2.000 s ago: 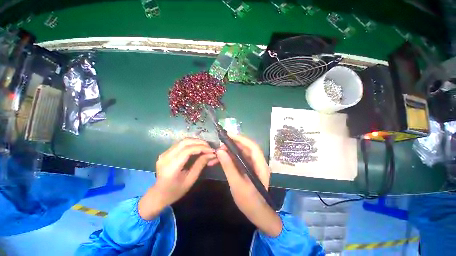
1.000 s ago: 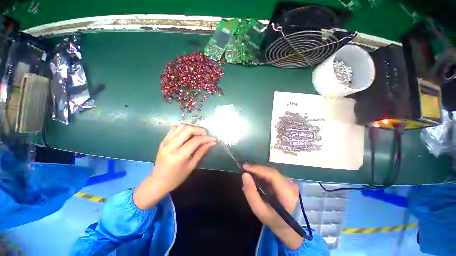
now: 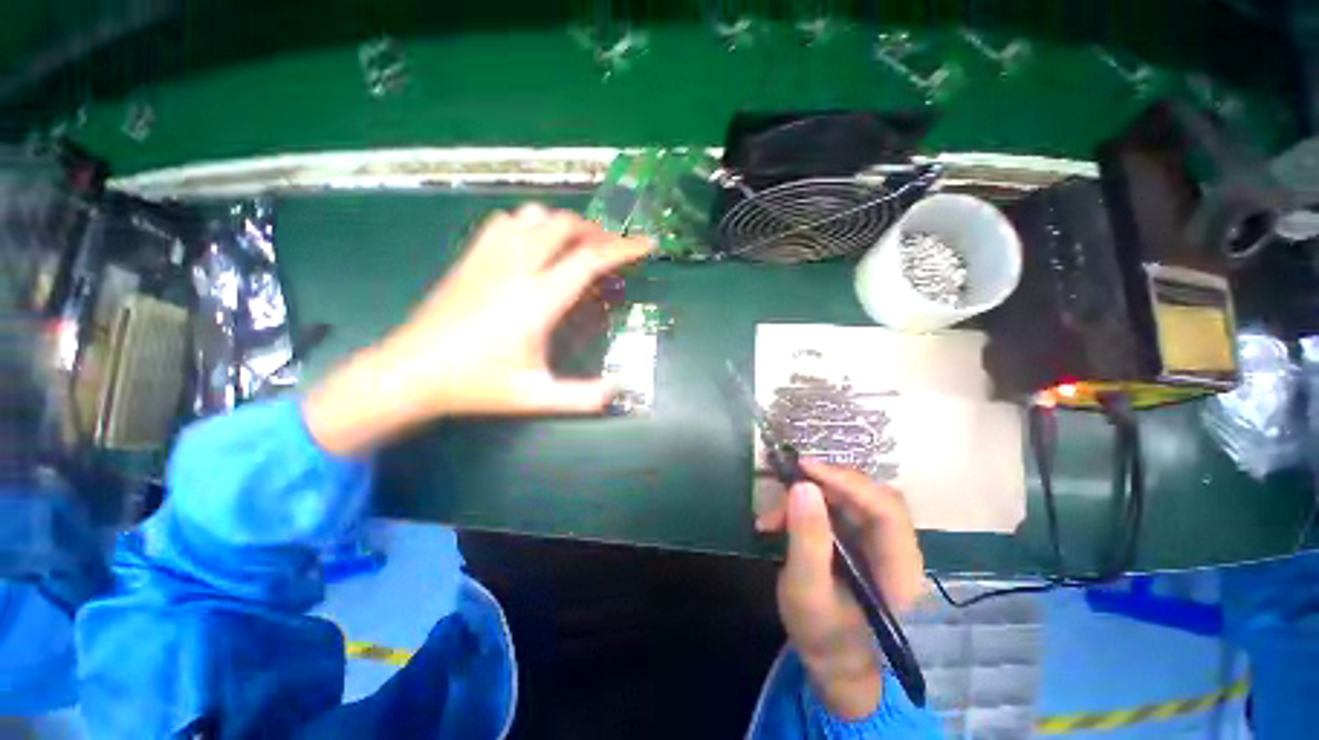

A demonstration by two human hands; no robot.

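Observation:
My left hand (image 3: 506, 325) is stretched over the bench with thumb and fingers apart, around the left side of a small circuit board (image 3: 632, 359), washed out by glare. No object shows between the fingertips. The hand hides most of the dark red components; a few show in the gap beside the board. My right hand (image 3: 846, 578) holds a black soldering iron (image 3: 877, 614), its tip pointing up and left, left of the grey-brown small parts (image 3: 832, 427) on a pale sheet (image 3: 962, 477).
Green boards (image 3: 668, 200) and a fan (image 3: 810, 217) stand at the back edge. A white tub (image 3: 998, 253) of silvery pieces is right of them. The soldering station (image 3: 1078, 304) is far right. A silver bag (image 3: 246, 311) lies left. A conveyor (image 3: 492, 87) carries boards behind.
My left hand has moved up and left from the front edge over the red pile and has spread its fingers. My right hand with the iron has moved right and away from the left hand.

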